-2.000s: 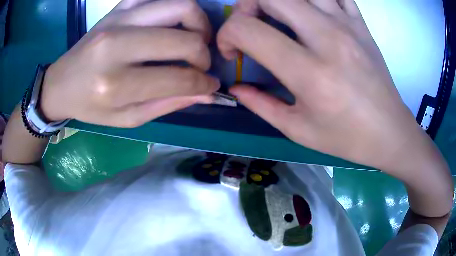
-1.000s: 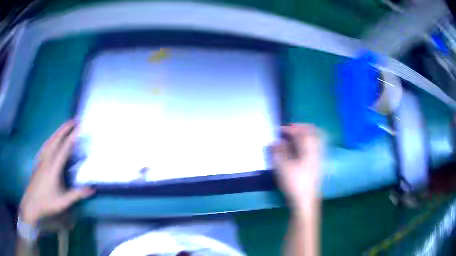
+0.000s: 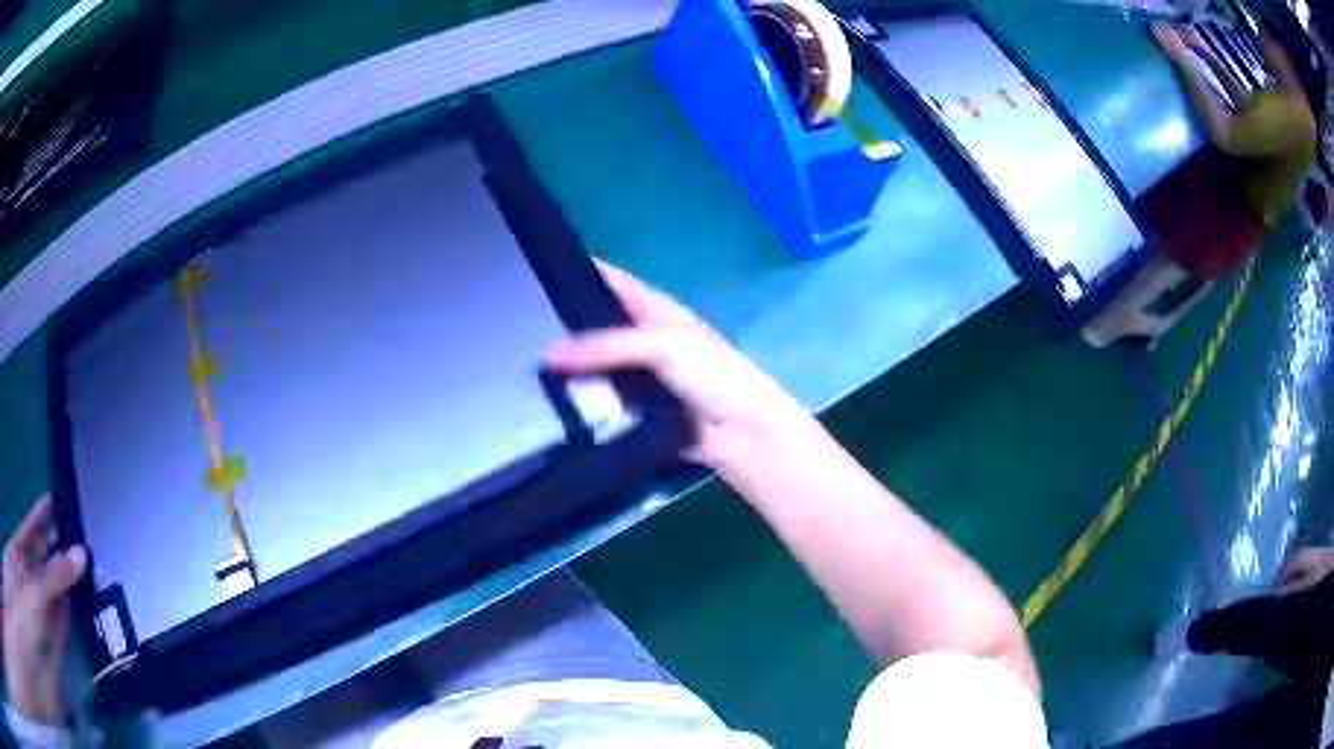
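Note:
A display lid assembly point(image 3: 381, 322), silvery with a wide black border, lies tilted in view at the left. My right hand point(image 3: 666, 366) grips its lower right corner, thumb on the face and fingers at the side edge. My left hand point(image 3: 41, 600) is at its lower left edge, partly cut off by the picture's edge. An orange ribbed-thin cable point(image 3: 206, 398) runs down the panel's left part, with yellow tape pieces point(image 3: 224, 473) across it. A small connector point(image 3: 234, 568) sits at the cable's lower end near the border.
A blue tape dispenser point(image 3: 775, 147) with a tape roll point(image 3: 808, 56) stands beyond the panel's right side. A second display lid point(image 3: 1010, 139) lies farther right. Another person point(image 3: 1270, 139) is at the upper right. A pale ribbed rail point(image 3: 293, 110) edges the green work surface.
The view has swung right. Both hands have moved from the cable's connector end to the panel's sides, and the panel now appears turned, with the second lid in view.

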